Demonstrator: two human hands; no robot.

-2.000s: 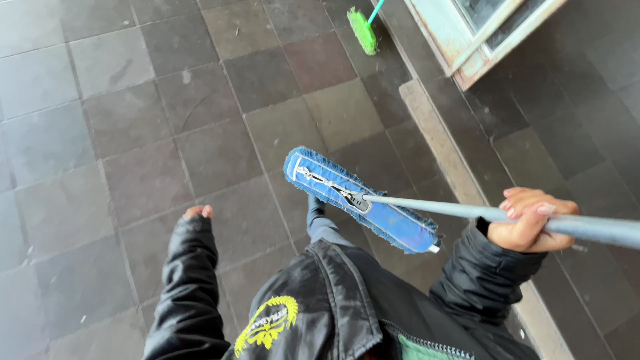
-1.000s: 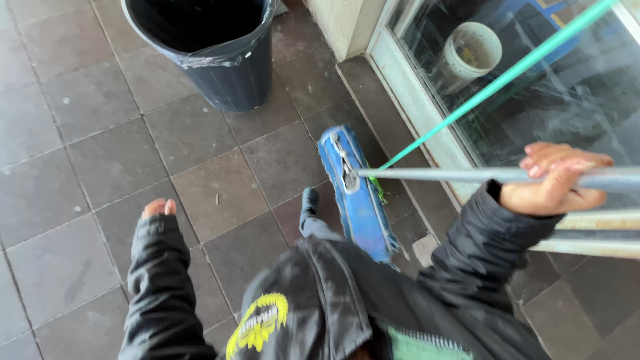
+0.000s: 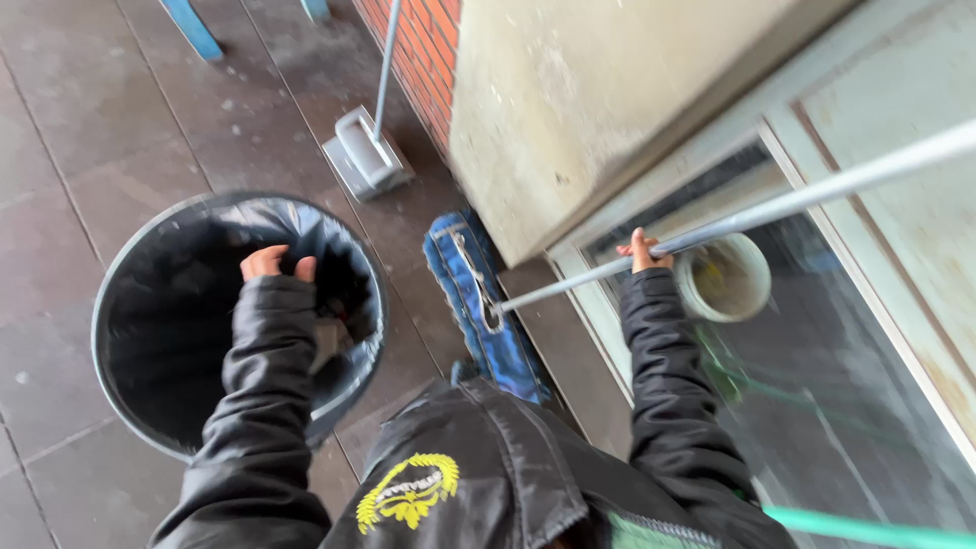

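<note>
My right hand (image 3: 645, 252) grips the metal pole (image 3: 732, 223) of a blue dust mop, with the pole running from the mop up to the right. The blue mop head (image 3: 476, 305) lies on the dark floor tiles beside the wall corner and the door sill. My left hand (image 3: 277, 264) is above a large black bin (image 3: 104, 305) with a plastic liner, its thumb and fingers apart and nothing held. Some waste shows inside the bin, partly hidden by my sleeve.
A long-handled dustpan (image 3: 367, 156) stands near the brick wall (image 3: 423, 57). A plastered pillar (image 3: 564, 99) adjoins the glass door (image 3: 823, 366). A whitish bucket (image 3: 723, 278) shows through or in the glass. Blue legs (image 3: 192, 27) stand at the upper left; a green pole (image 3: 869, 528) crosses at lower right.
The black bin, at the top edge a second ago, is now under my left hand. The dustpan and brick wall have come into view as the view moved. My right hand keeps its grip on the pole.
</note>
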